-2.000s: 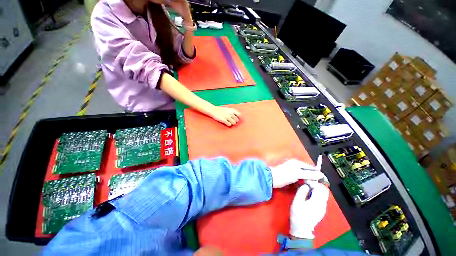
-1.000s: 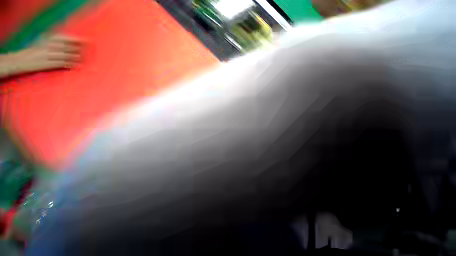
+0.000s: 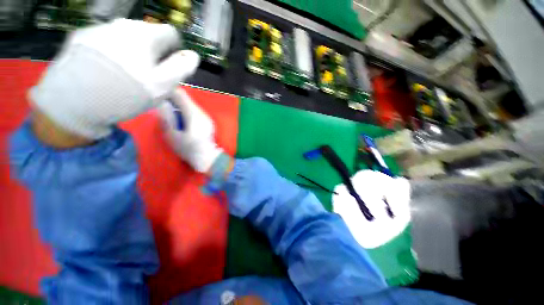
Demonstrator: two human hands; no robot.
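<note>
My left hand (image 3: pixel 113 74), in a white knit glove, is raised over the red mat near the belt. It is blurred, with fingers curled; whether it holds anything is hidden. My right hand (image 3: pixel 192 134), also white-gloved, is close below and right of it, closed on a short dark blue stick, apparently a marker pen (image 3: pixel 178 115). Its far end is hidden by the fingers and my left hand. A blue band shows at my right glove cuff. The red bench mat (image 3: pixel 185 232) lies under both hands.
Boards with yellow parts (image 3: pixel 265 49) stand in a row on the dark conveyor belt (image 3: pixel 229 80). On the green bench (image 3: pixel 286 134), right, lie a white cloth (image 3: pixel 373 235), a long black tool (image 3: pixel 346 179) and a blue-white pen (image 3: pixel 376 153). A red patch (image 3: pixel 391 98) is beyond.
The view has swung right; the other person and black tray are out of sight, and the bench end has come in. My left hand is now raised large; it blurred past a second ago.
</note>
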